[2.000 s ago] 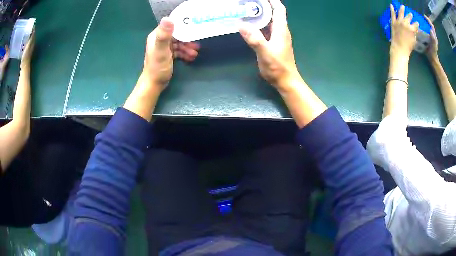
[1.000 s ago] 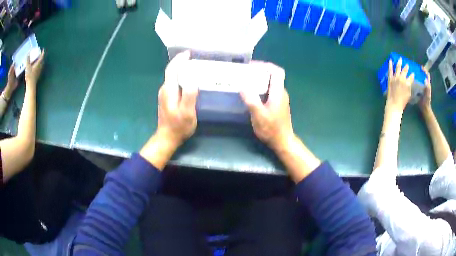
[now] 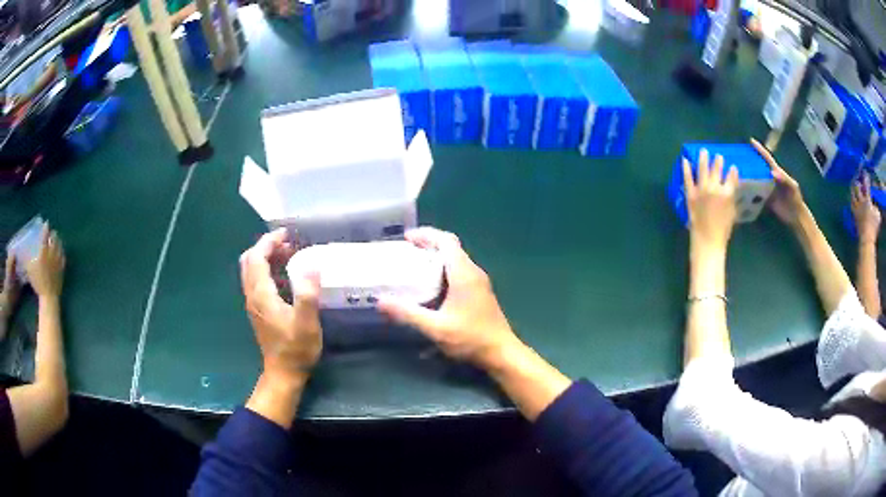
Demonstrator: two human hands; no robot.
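A humidifier unit (image 3: 364,272) has a white oblong top with small dark outlets on its near side and a cloudy lower body. My left hand (image 3: 282,306) grips its left end and my right hand (image 3: 457,301) grips its right end. Just beyond it stands an open retail box (image 3: 340,225), with its white lid (image 3: 335,136) raised and its side flaps spread. The unit overlaps the box's near side in view; whether they touch I cannot tell. The lower body is partly hidden by my fingers.
Several blue cartons (image 3: 510,102) stand in a row at the far side of the green table (image 3: 563,291). A person at right holds a blue carton (image 3: 753,184). At left, a person's hands hold a pale piece (image 3: 27,243). Cream posts (image 3: 167,82) rise at far left.
The view has tilted up, showing the far side of the table. The unit, earlier held with its oblong face showing, is now held level in front of the open box, still in both hands.
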